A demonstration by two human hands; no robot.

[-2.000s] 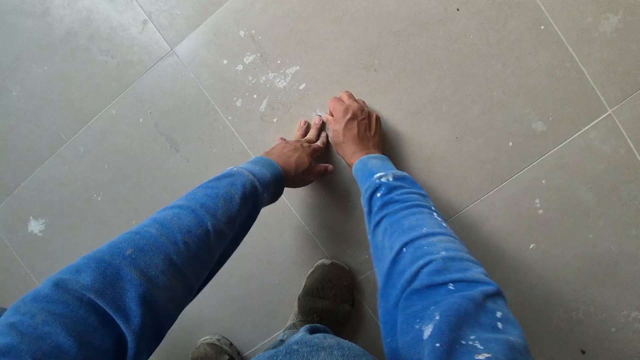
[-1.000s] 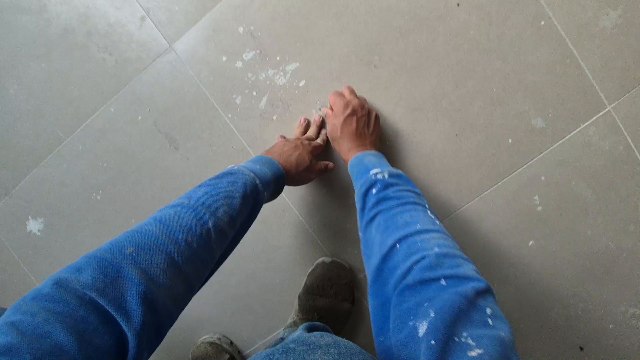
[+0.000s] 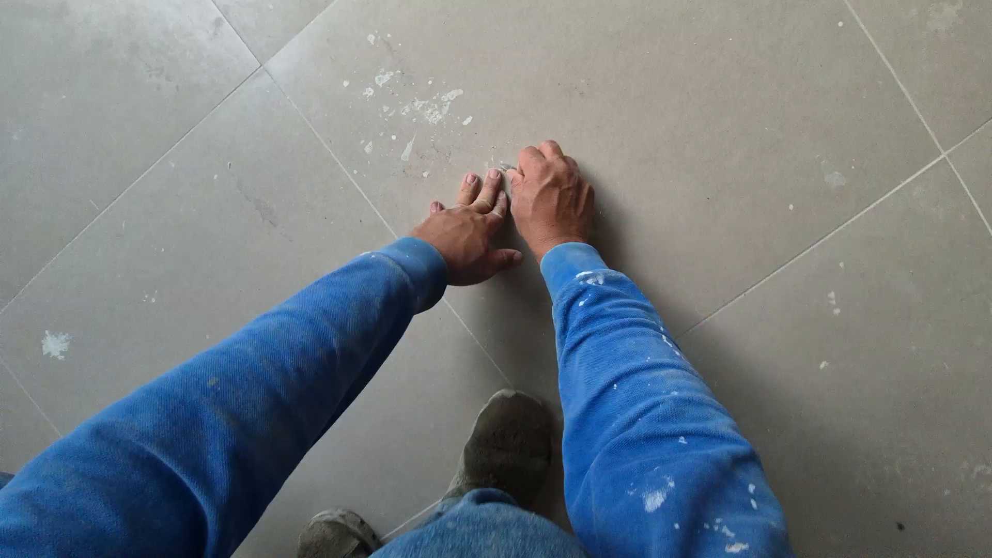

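Note:
My left hand (image 3: 470, 229) lies on the grey floor tile (image 3: 682, 155) with its fingers spread and pointing up and to the right. Right beside it, my right hand (image 3: 552, 194) is curled against the floor. A small greyish-white thing (image 3: 505, 167) shows between its thumb and my left fingertips; most of it is hidden, so I cannot tell what it is. White dried spatters (image 3: 432, 107) mark the tile above and to the left of my hands. Blue sleeves, the right one flecked with white, cover both arms.
My shoes (image 3: 508, 438) stand below my hands, near the bottom middle. Pale grout lines (image 3: 821, 242) run between the large tiles. Another white splotch (image 3: 56, 344) marks the floor at far left, and small flecks dot the right side.

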